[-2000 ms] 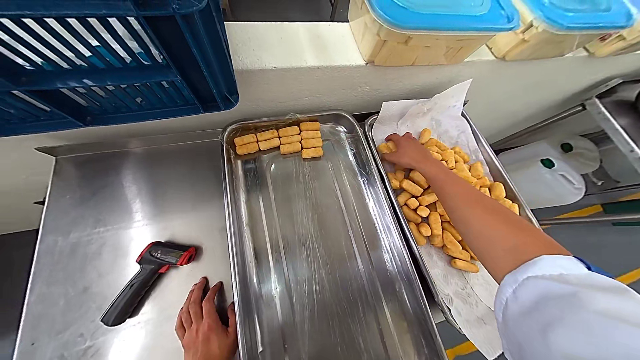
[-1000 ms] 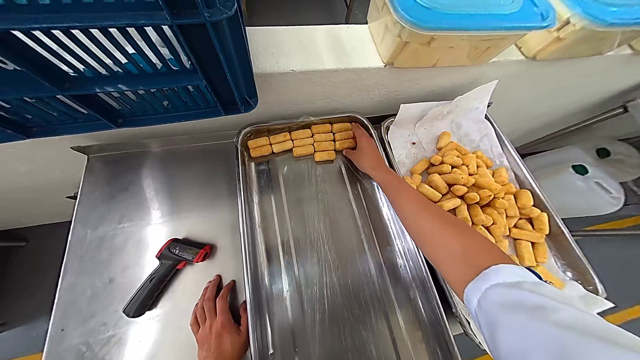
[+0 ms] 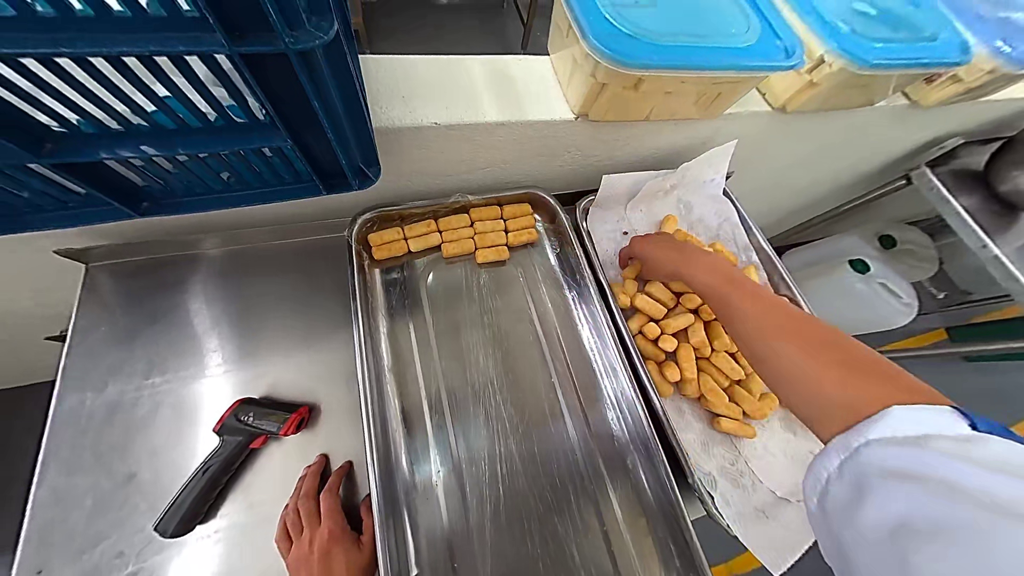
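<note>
Rows of golden fried sticks lie side by side at the far end of a metal tray lined with clear film. On its right, a second metal tray lined with white paper holds a loose pile of fried sticks. My right hand reaches into the upper left of this pile, its fingertips on a stick; whether they grip it is hard to tell. Flat on the steel table, my left hand rests with fingers apart beside the film-lined tray, holding nothing.
A black and red infrared thermometer lies on the steel table. At the upper left is a blue plastic crate. Blue-lidded tubs stand on the white ledge. White plastic jugs are at the right.
My right hand has gone from the row of sticks in the film-lined tray back to the loose pile. One second ago it was at the row's right end. My left hand stays beside the tray.
</note>
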